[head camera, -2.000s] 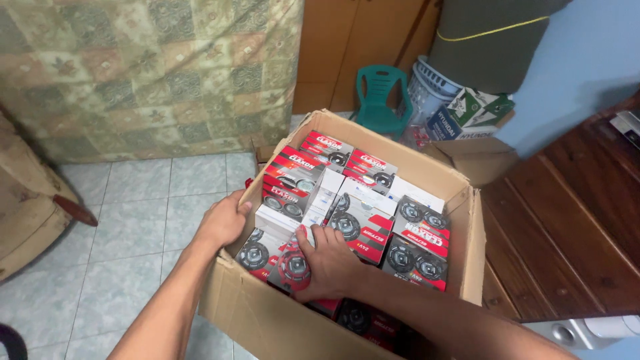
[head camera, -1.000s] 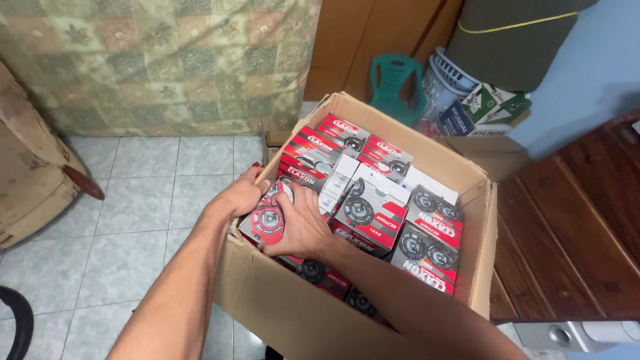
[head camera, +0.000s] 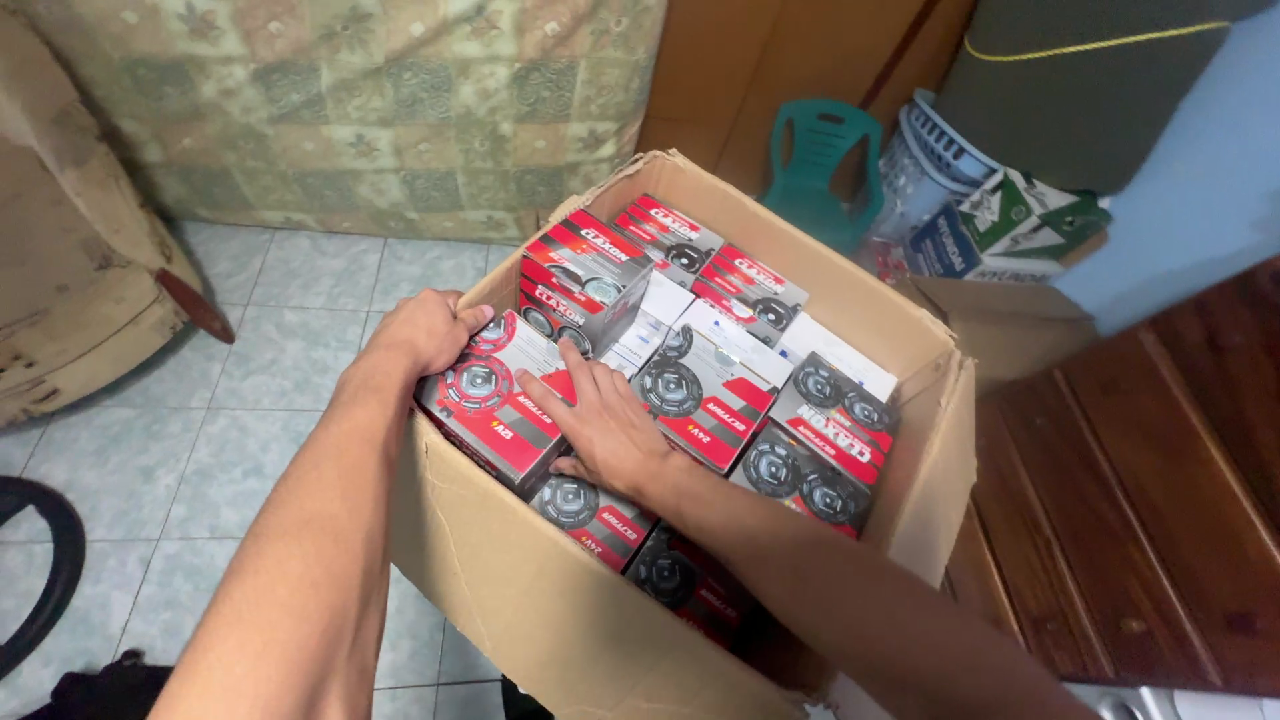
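A large open cardboard box (head camera: 600, 620) holds several red, grey and black product boxes with pictures of round horns. My left hand (head camera: 425, 335) grips the left rim of the carton, its thumb near a red-and-grey horn box (head camera: 500, 400). That box sits tilted at the left corner, raised above the carton's near edge. My right hand (head camera: 605, 420) rests with spread fingers at the right side of the same box. Beside it are a 24V horn box (head camera: 710, 385), another below my palm (head camera: 590, 520), and a stack of Claxon boxes (head camera: 585, 275) behind.
Behind the carton stand a green plastic chair (head camera: 825, 170), light-blue baskets (head camera: 930, 150) and a smaller cardboard box (head camera: 1000, 325). Dark wooden planks (head camera: 1130, 480) lie at the right. A patterned curtain (head camera: 400, 110) hangs behind, and a worn armchair (head camera: 80, 240) stands at the left.
The red-and-grey horn box has come up at the carton's left corner; earlier it lay lower, under my right hand. My right hand has shifted from its top to its right side.
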